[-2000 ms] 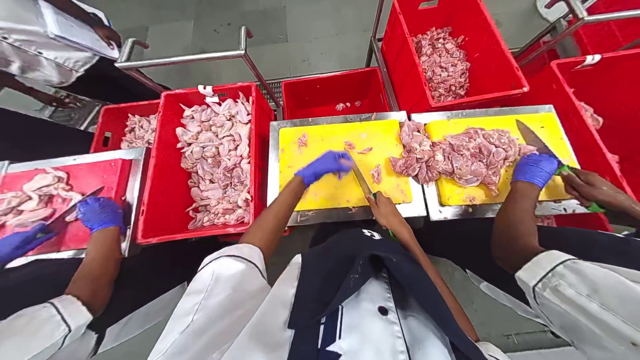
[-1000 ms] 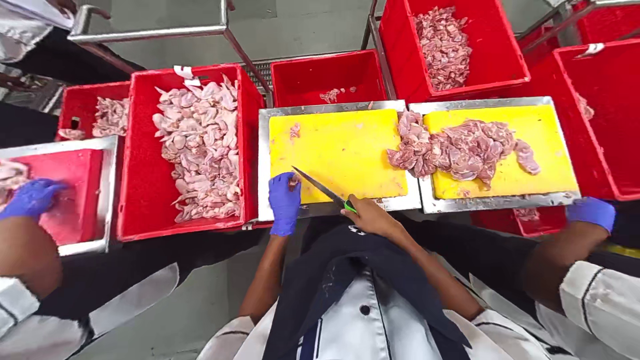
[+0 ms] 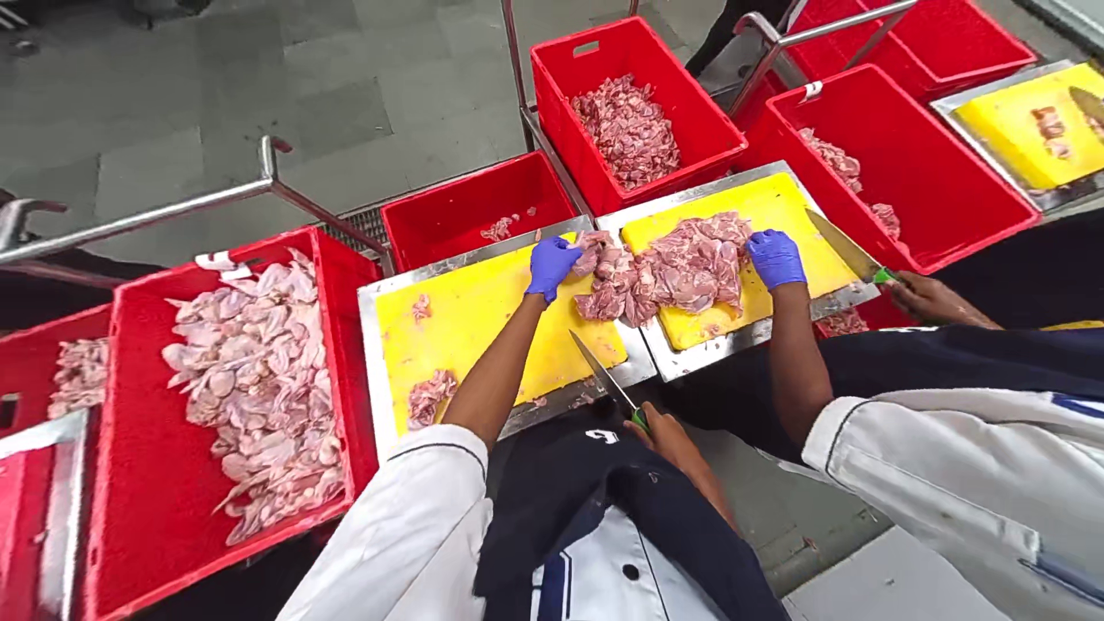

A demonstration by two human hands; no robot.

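Observation:
My left hand, in a blue glove, has its fingers on the left edge of a heap of raw poultry meat that spans two yellow cutting boards. My bare right hand grips the green handle of a knife, its blade pointing up and left over the near edge of my yellow cutting board. A larger piece of meat lies near that board's lower left corner, beside my left forearm. A small scrap sits at its upper left.
A red crate of raw poultry pieces stands at left, a red crate with scraps behind my board, and another of cut meat beyond. At right, a co-worker's gloved hand touches the heap; their other hand holds a knife.
My left hand has moved from the board's lower left to the heap. A larger piece now lies at the board's lower left. The co-worker's gloved hand has come onto the heap. The view has shifted.

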